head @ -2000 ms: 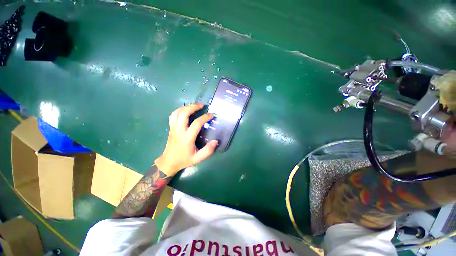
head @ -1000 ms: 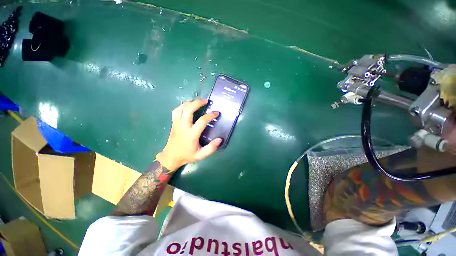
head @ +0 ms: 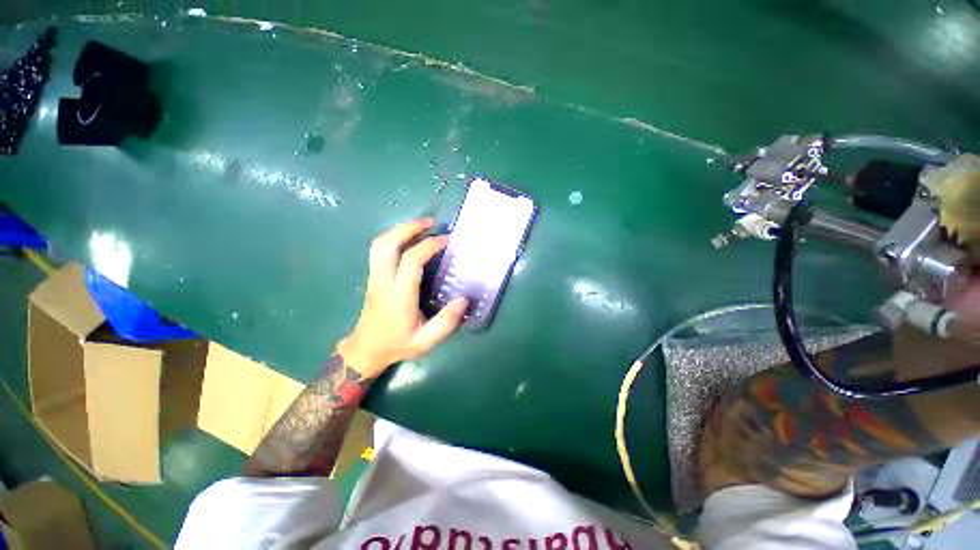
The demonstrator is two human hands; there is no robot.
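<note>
A smartphone [head: 489, 249] with a bright, mostly white screen lies on the glossy green belt in front of me. My left hand [head: 403, 295] rests at its left edge, fingers apart, with the thumb over the lower part of the screen. The metal screwdriver nose [head: 790, 177] hangs at the right, pointing left, with a black hose looping below it. My right hand [head: 965, 299] is cut off by the right edge and mostly hidden behind the tool; its grip cannot be seen. My tattooed right forearm reaches up to it.
Black parts [head: 113, 97] and a dark speckled heap [head: 22, 91] lie far left on the belt [head: 269, 247]. Tiny specks lie beyond the phone. An open cardboard box [head: 124, 403] stands at the lower left. A grey crinkled sheet [head: 685, 403] lies under my right forearm, beside a yellowish tube [head: 623, 414].
The phone's screen has changed from mostly dark to mostly white. My left fingers have shifted slightly, and the index finger has drawn back from the screen to the phone's left edge.
</note>
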